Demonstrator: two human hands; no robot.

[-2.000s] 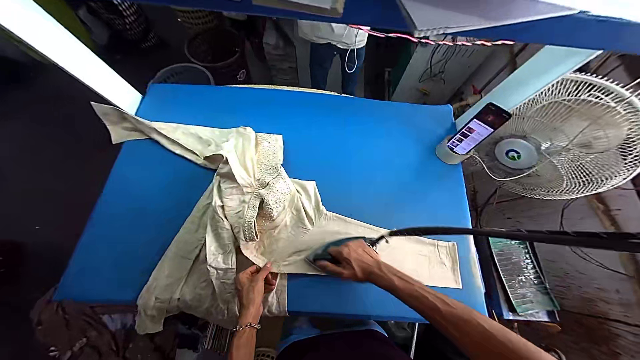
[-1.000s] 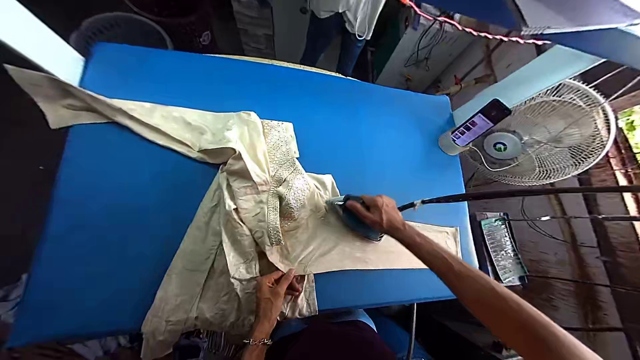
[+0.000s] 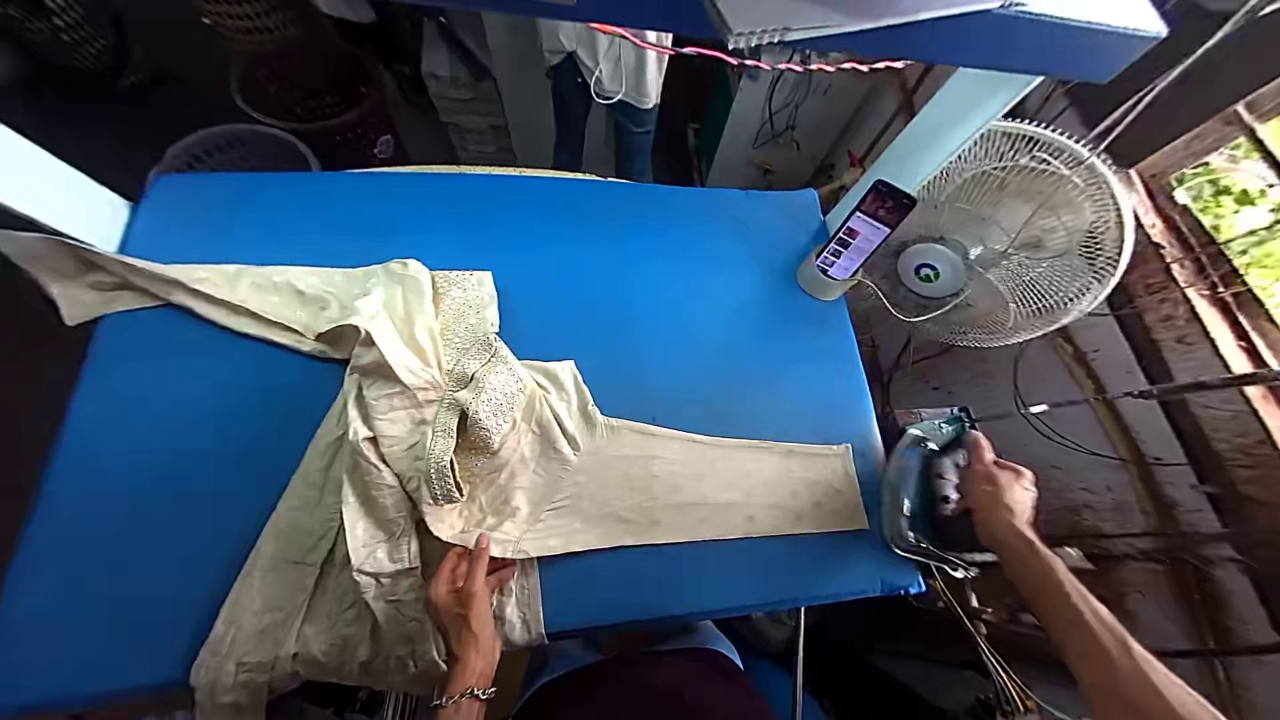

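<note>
A cream garment with a beaded, embroidered collar and front lies across the blue padded ironing table. One sleeve stretches flat toward the right edge; the other reaches past the left edge. My left hand pinches the garment's lower edge near the shoulder, thumb on top. My right hand grips the handle of an electric iron, which is off the cloth, just beyond the table's right edge and tipped up. Whether it rests on anything there cannot be told.
A smartphone leans on a white holder at the back right corner, with a white fan behind. A blue shelf overhangs the far side. Baskets stand at the back left. The iron's cord runs right.
My right hand has moved the iron from the garment, near the shoulder, to beyond the table's right edge. My left hand still holds the garment's lower edge.
</note>
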